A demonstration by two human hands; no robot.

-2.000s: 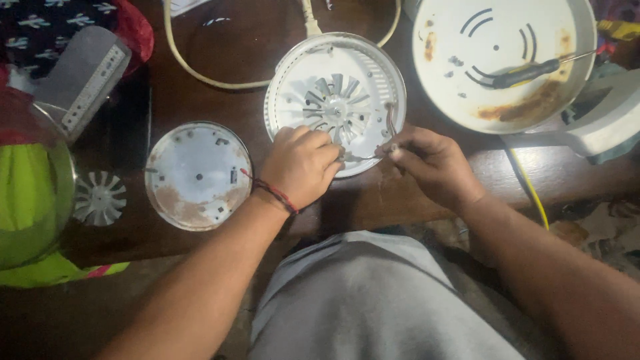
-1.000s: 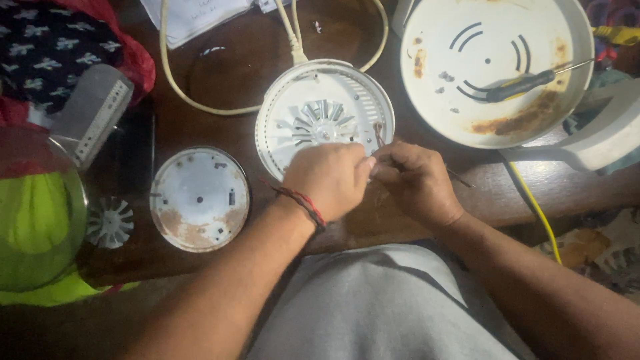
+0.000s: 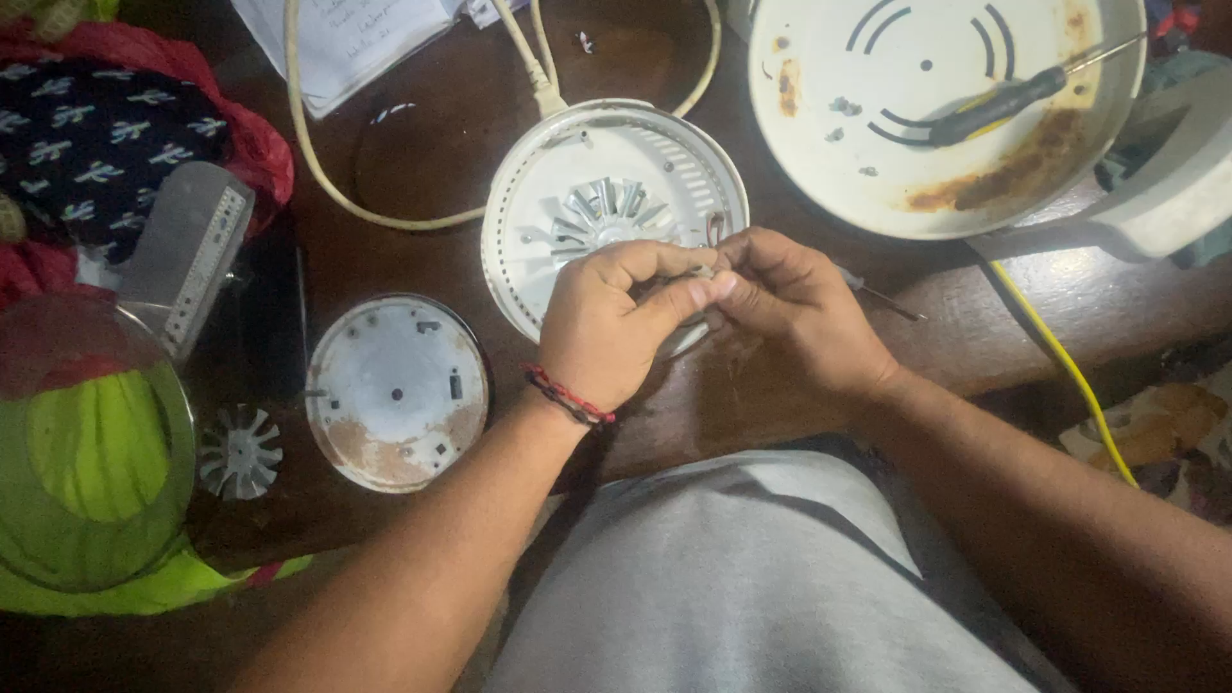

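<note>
My left hand (image 3: 616,322) and my right hand (image 3: 804,313) meet over the near right rim of a round white appliance housing (image 3: 520,192). Thumbs and fingertips of both pinch a small part (image 3: 705,273), mostly hidden; its kind cannot be told. Beside them, a short wire loop (image 3: 714,228) rises inside the housing. A metal fan wheel (image 3: 606,214) sits in the middle of that housing. From under my right hand sticks the thin metal shaft of a tool (image 3: 890,302). A round, rust-stained metal plate (image 3: 397,361) lies to the left, near a second fan wheel (image 3: 241,452).
At the upper right, a rust-stained white round pan (image 3: 924,183) holds a screwdriver (image 3: 1001,106) and small bits. A cream power cord (image 3: 318,178) loops behind the housing. A glass lid (image 3: 96,462), a metal bracket (image 3: 188,255) and cloth (image 3: 106,154) are at left; a yellow cable (image 3: 1064,361) hangs at right.
My hands, apart at the housing's near edge two seconds ago, have come together at its right side. The wire loop now shows beside my fingertips.
</note>
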